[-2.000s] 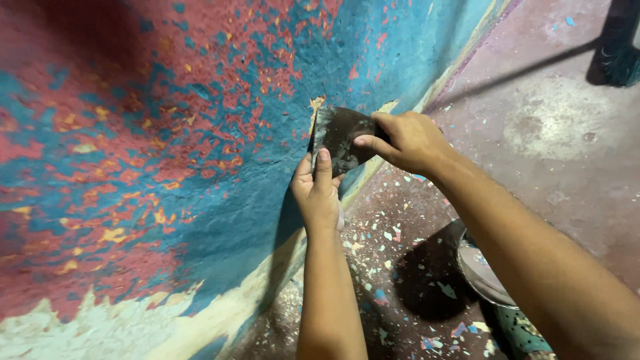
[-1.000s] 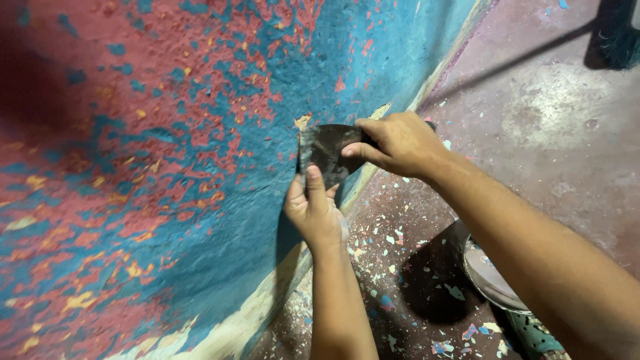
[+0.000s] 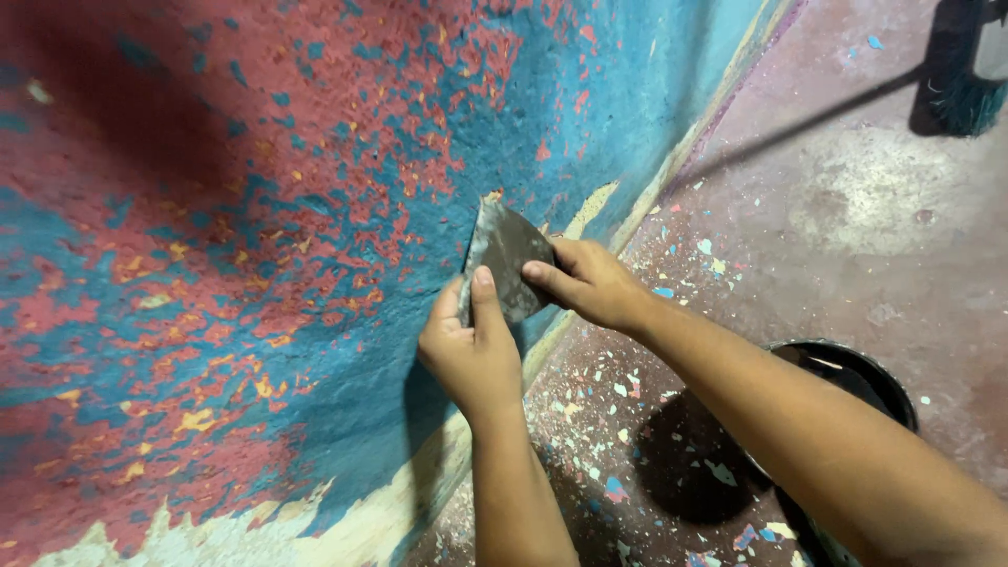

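Note:
My right hand (image 3: 587,279) grips a wide metal scraper blade (image 3: 512,260) near its right edge, thumb on top; any handle is hidden by the hand. My left hand (image 3: 476,339) pinches the blade's lower left corner, its thumb on the face and its fingers behind. The blade's upper corner touches the painted wall (image 3: 378,291) at a small chipped spot (image 3: 494,194) showing pale and orange. The wall has blue paint with worn red and orange patches. A pale bare strip (image 3: 594,209) lies just right of the blade.
Paint flakes (image 3: 622,390) litter the reddish floor (image 3: 858,260) along the wall's base. A round dark container (image 3: 894,386) stands partly behind my right forearm. A bristle broom head (image 3: 969,98) is at the upper right. Bare pale plaster (image 3: 197,543) runs along the wall's lower edge.
The blade has tilted in my hands, its upper corner now pointing up at the chipped spot. Both hands still hold it. The container by my right forearm shows a dark interior now, where a pale one showed before.

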